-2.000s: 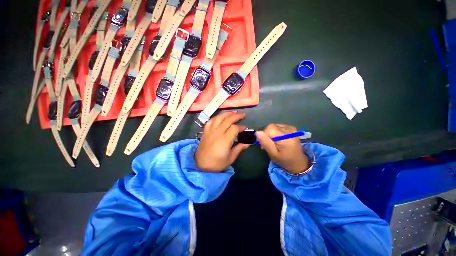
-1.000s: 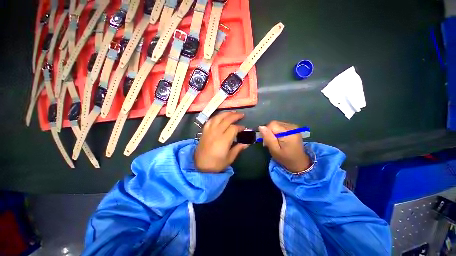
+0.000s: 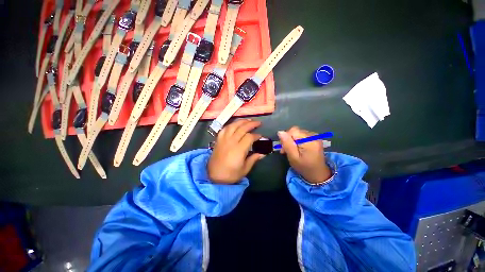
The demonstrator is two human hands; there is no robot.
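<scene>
My left hand (image 3: 232, 151) is closed around the strap of a wristwatch (image 3: 262, 146), whose dark squarish head shows between my two hands. My right hand (image 3: 307, 155) holds a thin bright blue applicator (image 3: 315, 138), with its near end at the right edge of the watch head. The fine tip is too small to make out. A pale end of the watch strap shows just beyond my right fingers, under the blue stick. Most of the strap is hidden by my hands.
A red-orange tray (image 3: 269, 98) at the upper left bears many slantwise watches with beige straps; several straps overhang its front edge. A small blue cup (image 3: 324, 75) and a white cloth or paper (image 3: 369, 100) lie on the dark green table. Blue bins (image 3: 425, 194) stand at the right.
The outer end of the blue applicator has tilted up and slightly right, and my right fingers have shifted a little. The watch and my left hand have stayed in nearly the same place.
</scene>
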